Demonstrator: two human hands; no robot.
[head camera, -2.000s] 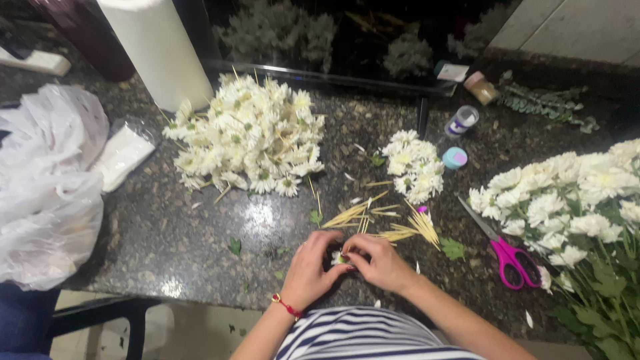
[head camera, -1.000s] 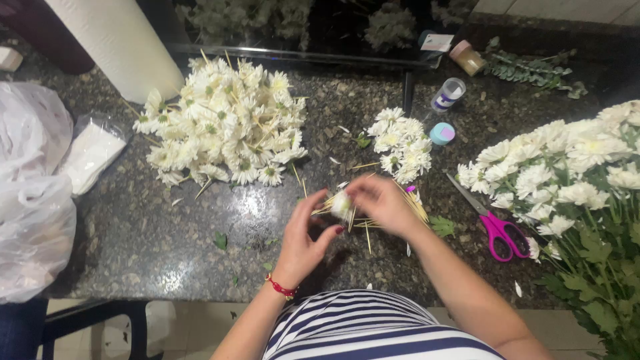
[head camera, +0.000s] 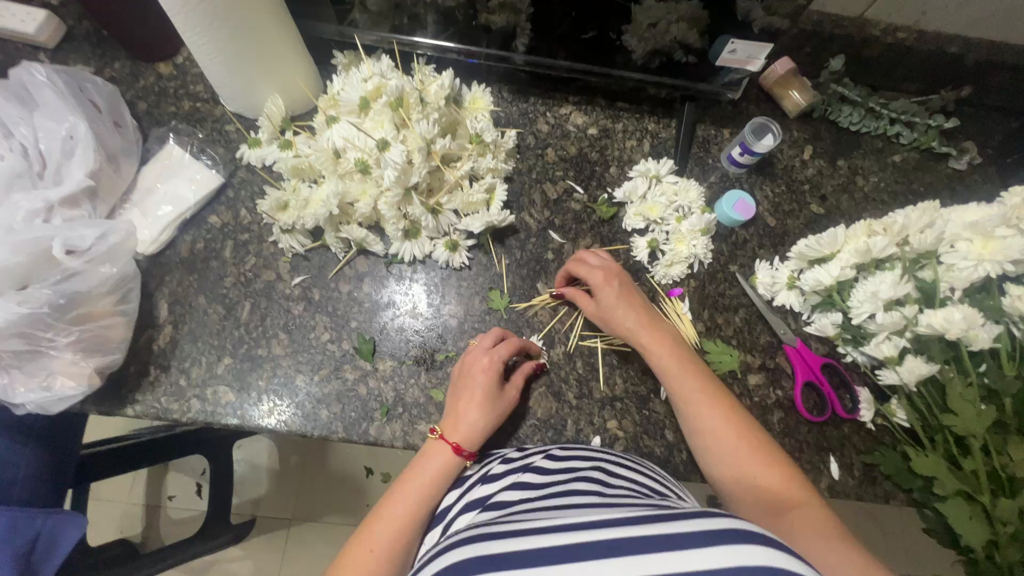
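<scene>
My left hand (head camera: 494, 370) holds a small white flower head (head camera: 539, 349) between thumb and fingertips, low over the granite counter. The fingertips of my right hand (head camera: 600, 290) are down among loose wooden toothpicks (head camera: 574, 330); whether they pinch one cannot be told. More toothpicks (head camera: 678, 320) lie to the right of that wrist. A large heap of white daisy-like flower heads (head camera: 392, 160), several with toothpicks stuck in them, sits beyond my hands to the left. Beyond my right hand lies a smaller pile of white flower heads (head camera: 668, 216).
Magenta-handled scissors (head camera: 812, 372) lie beside long-stemmed white flowers (head camera: 912, 296) at right. Behind are a clear jar (head camera: 750, 144), a blue lid (head camera: 735, 208), a pink-lidded jar (head camera: 789, 86) and eucalyptus sprigs (head camera: 888, 116). A paper roll (head camera: 248, 56), packet (head camera: 178, 192) and plastic bag (head camera: 64, 240) stand left.
My hands were close together two seconds ago and are now apart. The right hand has come down onto the toothpicks, while the left holds a flower head nearer the counter's front edge.
</scene>
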